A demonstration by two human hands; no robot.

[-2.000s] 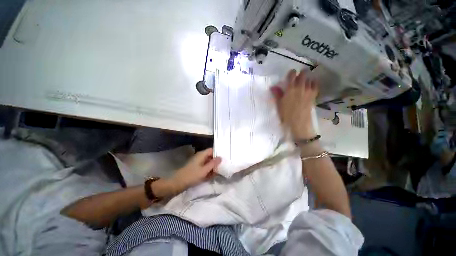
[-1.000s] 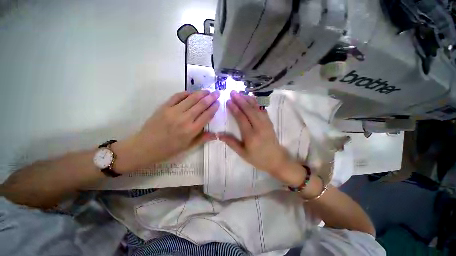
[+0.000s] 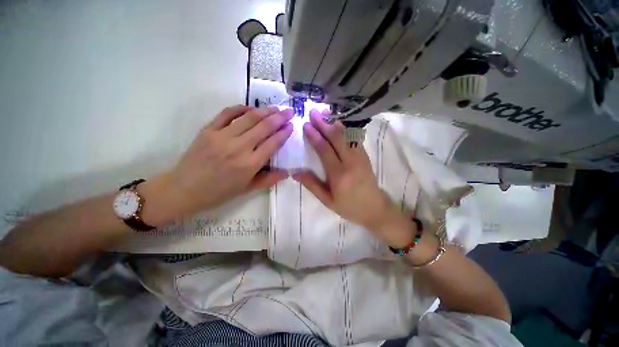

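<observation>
A white garment (image 3: 326, 237) with dark stitch lines lies under the presser foot (image 3: 299, 106) and spills over the table edge onto the lap. My left hand (image 3: 227, 152) lies flat with fingertips just left of the foot, pressing the cloth's left edge. My right hand (image 3: 346, 173) lies flat on the cloth, fingertips just right of the foot. Both thumbs point at each other over the cloth, a small gap between them. Neither hand grips a fold. The needle is lost in the bright light.
The sewing machine head (image 3: 434, 74) marked "brother" fills the upper right. The needle plate (image 3: 266, 61) lies left of it, with a round dark-rimmed hinge pad (image 3: 252, 32). A ruler scale (image 3: 217, 227) runs along the front edge of the white table (image 3: 102, 88).
From two seconds ago, both hands have come together at the foot and the view has moved closer. Over the last second, hands and cloth have shifted slightly up and left in the picture.
</observation>
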